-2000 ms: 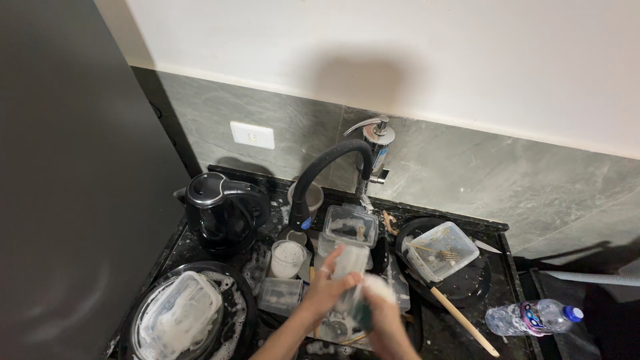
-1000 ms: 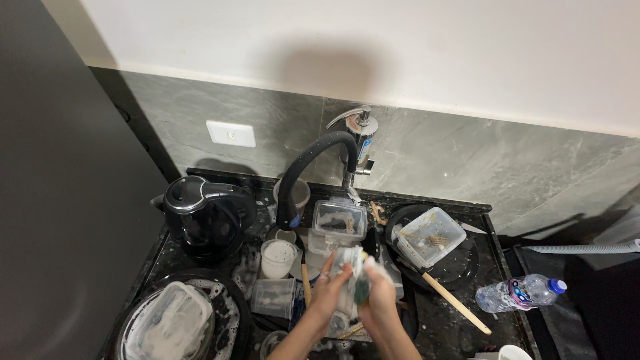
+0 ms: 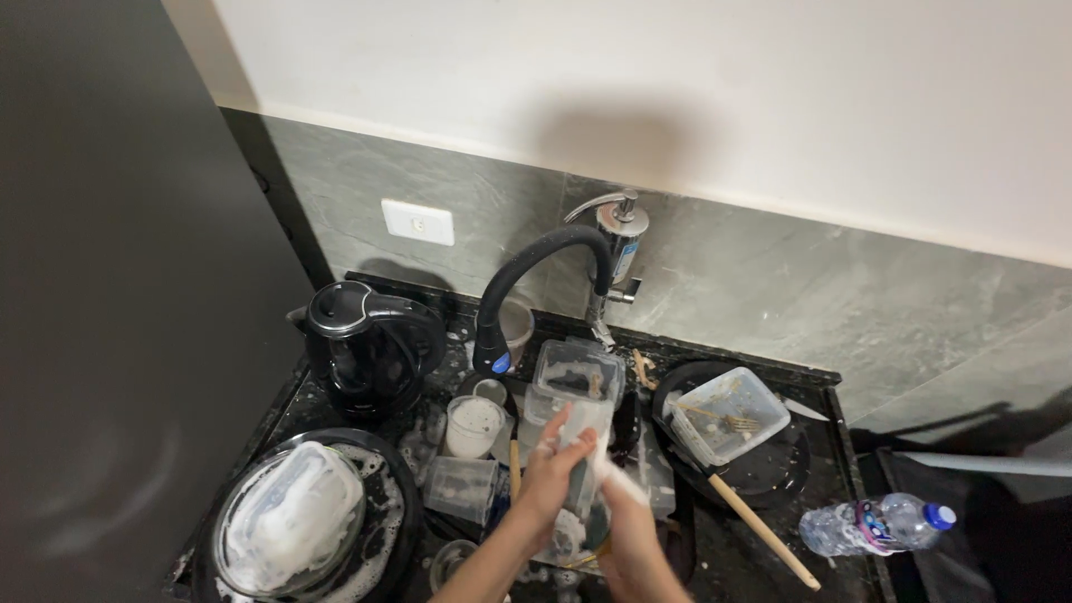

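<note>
My left hand (image 3: 548, 469) grips a clear plastic container (image 3: 586, 456) that is wet with suds, its fingers along the left side. At the container's lower right, my right hand (image 3: 624, 502) is foamy and blurred; a dark green sponge (image 3: 597, 528) shows between the hands, partly hidden. Behind them a clear rectangular container (image 3: 579, 368) sits in the sink below the black flexible faucet (image 3: 544, 243). To the left are a foam-filled cup (image 3: 475, 425) and a clear plastic tub (image 3: 461, 487) on its side.
A black electric kettle (image 3: 364, 352) stands at left, above a soapy container (image 3: 293, 511) on stacked dishes. Right of the sink, a food-stained container (image 3: 737, 414) with a fork rests on a black pan (image 3: 779, 477), near a wooden handle (image 3: 762, 529), a knife (image 3: 806, 409) and a plastic bottle (image 3: 875, 523).
My hands have shifted against each other around the container, which now shows more upright between them. The view has moved somewhat.
</note>
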